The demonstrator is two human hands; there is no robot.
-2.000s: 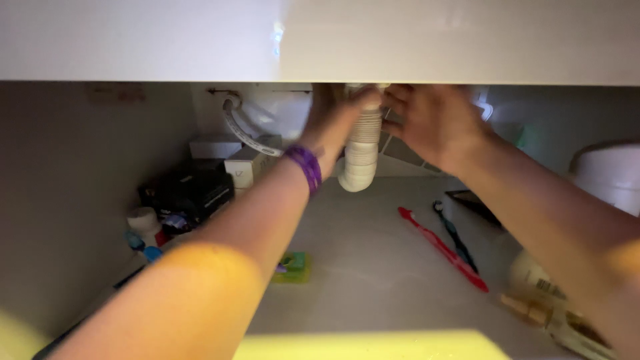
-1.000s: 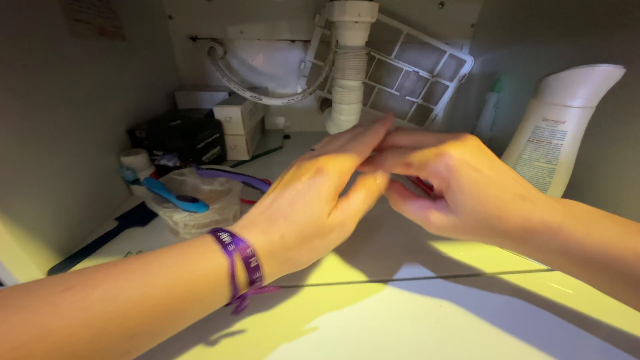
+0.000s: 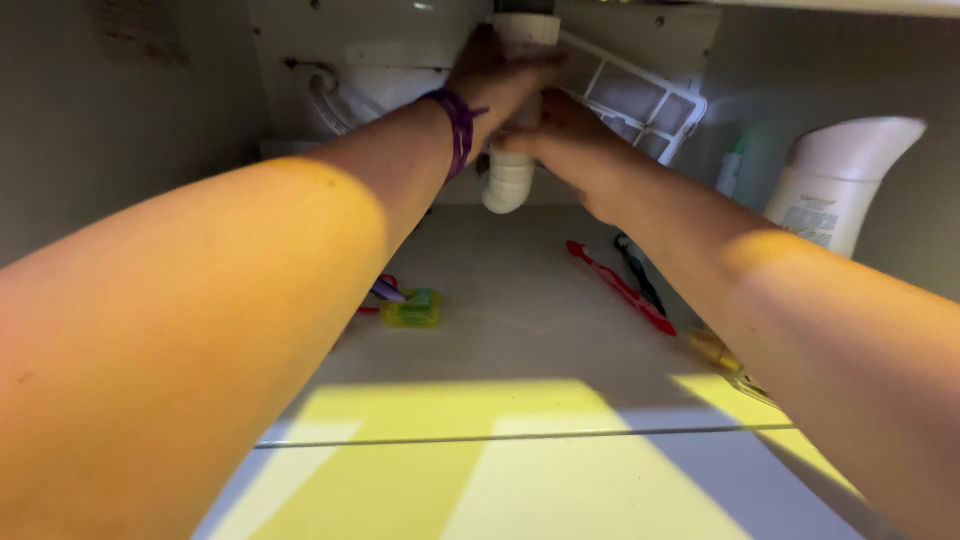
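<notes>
A white corrugated drain pipe hangs at the back of a cabinet, its lower bend showing beneath my hands. My left hand, with a purple wristband on the wrist, is at the pipe's upper part, just under the white collar. Lower down, my right hand has its fingers around the front of the pipe. Both hands lie in shadow, and the far side of the left one is hidden. Behind the right hand leans a white plastic grid frame.
A red toothbrush and a dark toothbrush lie on the cabinet floor. A yellow-green plastic case is at left. At right stand a white bottle bearing writing and a green-capped tube. A white hose is at back left.
My hands were together in front of the pipe one second ago. Now they have moved up and back onto it.
</notes>
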